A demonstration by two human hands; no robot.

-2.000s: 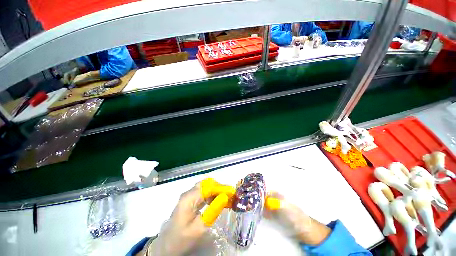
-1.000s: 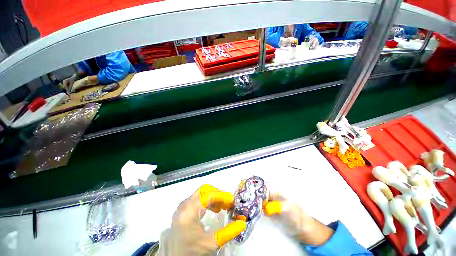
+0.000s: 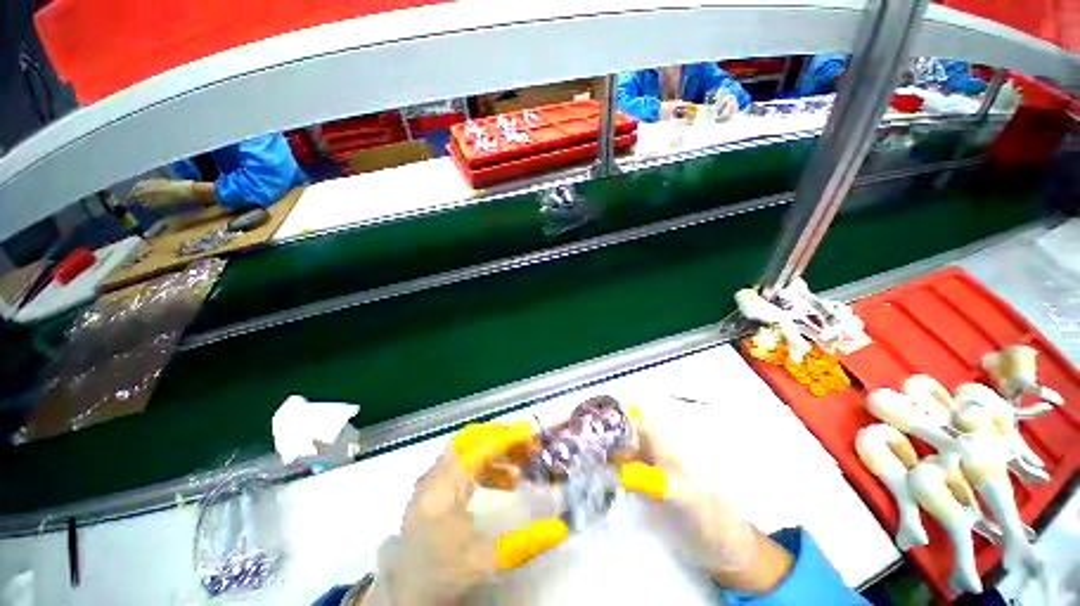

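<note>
A dark purplish and silver part point(image 3: 583, 440) in shiny clear film is held above the white bench at the bottom centre. My left hand point(image 3: 456, 527), in a thin whitish glove with yellow-orange finger cots, grips its left side. My right hand point(image 3: 699, 515), with the same cots and a blue sleeve, holds its right side. Both hands are slightly blurred. The part's underside and a whitish blurred area below it cannot be made out.
A clear bag point(image 3: 240, 539) and a dark stick point(image 3: 74, 552) lie at bench left. A crumpled wipe point(image 3: 313, 429) sits by the green belt point(image 3: 474, 320). Cream housings point(image 3: 989, 468) and orange cots point(image 3: 815, 369) lie on the red tray point(image 3: 936, 310). A metal post point(image 3: 835, 160) rises behind. Co-workers sit across.
The part has turned from upright to a slanted, more sideways pose between my hands. Both hands still hold it. The whole view has shifted slightly, with the bench things a little further left.
</note>
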